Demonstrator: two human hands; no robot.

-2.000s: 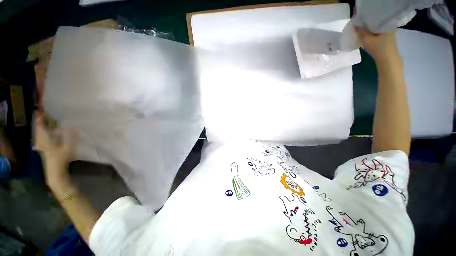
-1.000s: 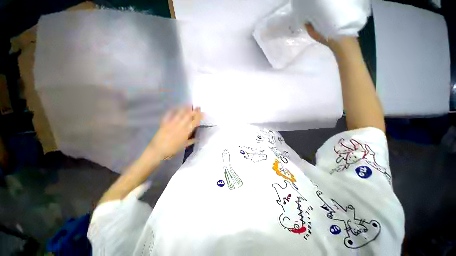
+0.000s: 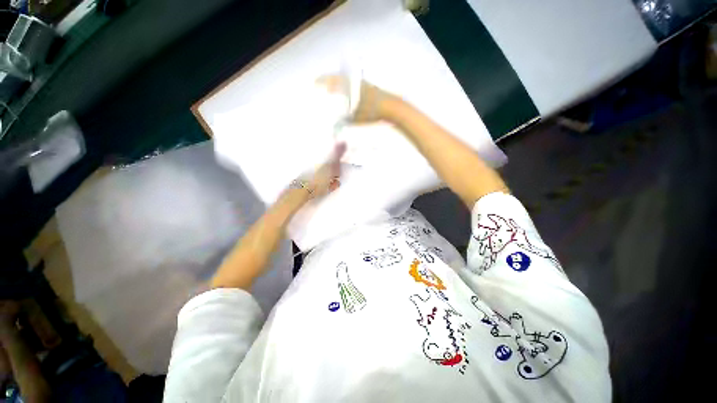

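The white sheet stack (image 3: 267, 110) lies tilted in front of me, with brown board (image 3: 206, 118) along its edge. My right hand (image 3: 362, 98) is blurred over its middle, at a raised white sheet edge; whether it grips the edge is unclear. My left hand (image 3: 326, 175) is just below it, over the near part of the stack, blurred, its grip unclear. A large thin white sheet (image 3: 157, 228) lies at the left. A blurred pale flat bagged end (image 3: 59, 149) on a long translucent sleeve is at the far left.
A second white sheet stack (image 3: 566, 47) lies at the upper right on the dark green bench (image 3: 491, 94). Brown cardboard (image 3: 86, 315) shows under the left sheet. White containers (image 3: 31, 35) are at the upper left. Another person's arm (image 3: 23, 362) is at the lower left.
My right hand has left the white bundle and moved left to the stack's middle. My left hand has moved right over the stack. A bagged end now shows at far left. The view has rotated.
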